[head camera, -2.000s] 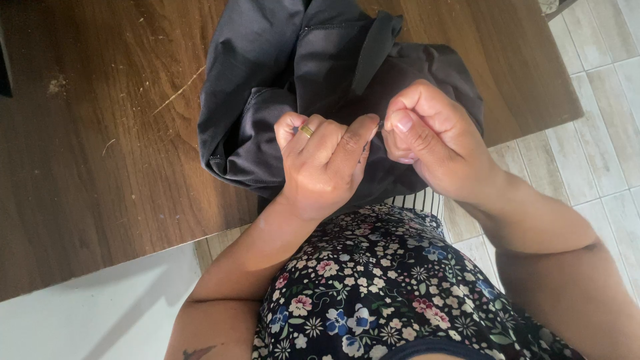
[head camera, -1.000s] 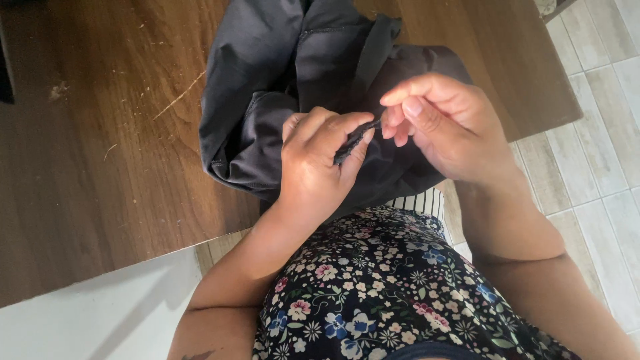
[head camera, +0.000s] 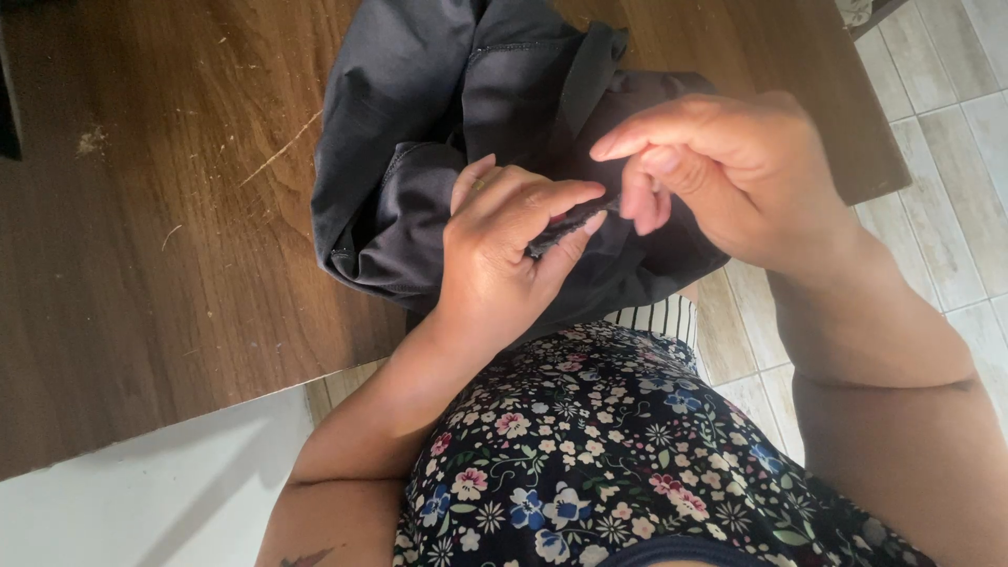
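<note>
A black stitched garment (head camera: 409, 79) lies bunched over the table's near edge, below both hands. My left hand (head camera: 512, 232), with a ring on one finger, grips a folded seam edge (head camera: 561, 232) of the dark fabric between thumb and fingers. Just to the right, my right hand (head camera: 709, 169) is raised over the cloth with its fingers curled and slightly blurred. Its lower fingertips are close to the end of the seam; whether they pinch a thread or the fabric, I cannot tell.
The brown wooden table (head camera: 197, 299) bears pale scratches and bits of lint. A dark object (head camera: 8, 110) shows at the far left edge. Beyond the table's right edge is a tiled floor (head camera: 945, 181). My floral top and striped cloth are close below the garment.
Both hands were close together with fingers curled in; the right hand has since lifted away to the right and its fingers have loosened. The seam edge now shows in my left hand.
</note>
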